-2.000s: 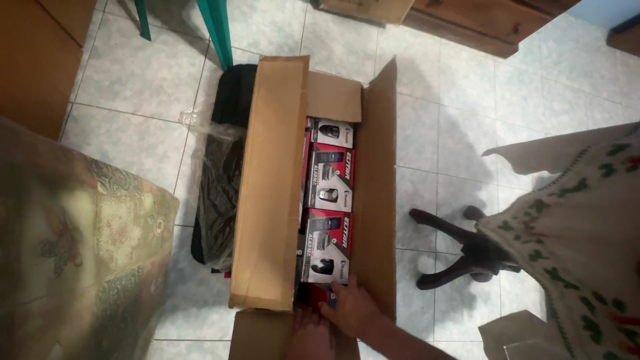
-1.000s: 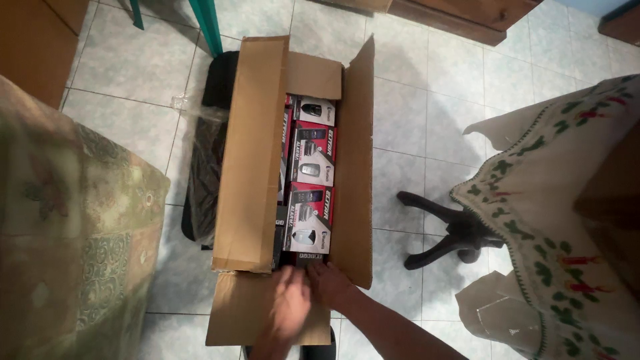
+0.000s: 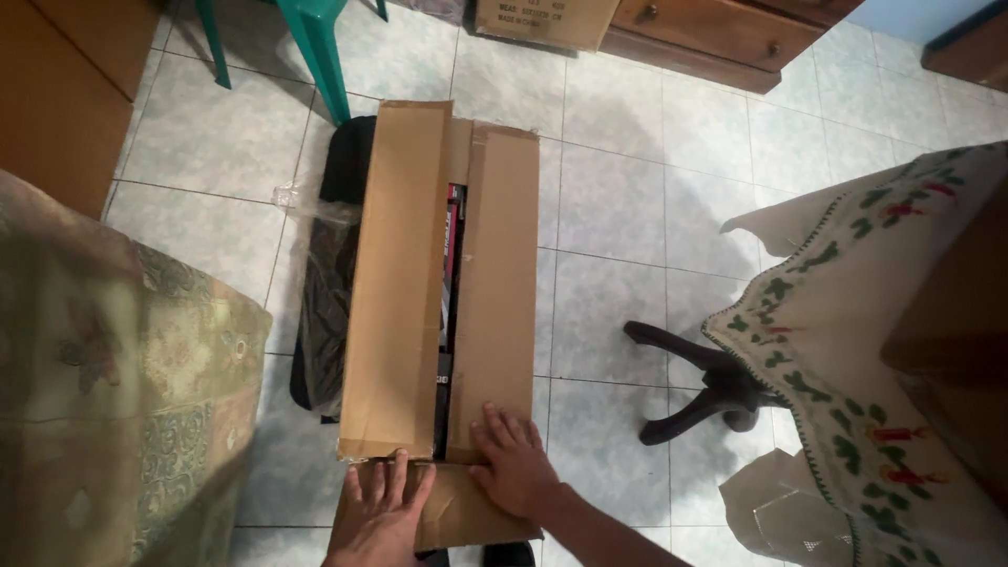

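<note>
A long cardboard box (image 3: 394, 283) stands on the tiled floor, its two long flaps folded inward with a narrow gap between them. Through the gap show red and black printed product boxes (image 3: 449, 236); most of them is hidden. My right hand (image 3: 512, 465) lies with spread fingers on the near end of the right flap (image 3: 500, 291). My left hand (image 3: 386, 504) rests, fingers apart, on the near end flap (image 3: 461, 504), its fingertips by the lower edge of the left flap. Neither hand grips anything.
A black padded item (image 3: 327, 315), partly in clear plastic, lies against the box's left side. Around are a green plastic chair leg (image 3: 319, 55), a wooden drawer unit (image 3: 701, 39), another carton (image 3: 543, 20), a patterned cloth (image 3: 118, 354) and an embroidered tablecloth (image 3: 850, 315) over a dark pedestal foot (image 3: 720, 378).
The right long flap, upright before, now lies folded inward and covers most of the product boxes. My right hand has moved onto it; my left hand has moved left along the near end.
</note>
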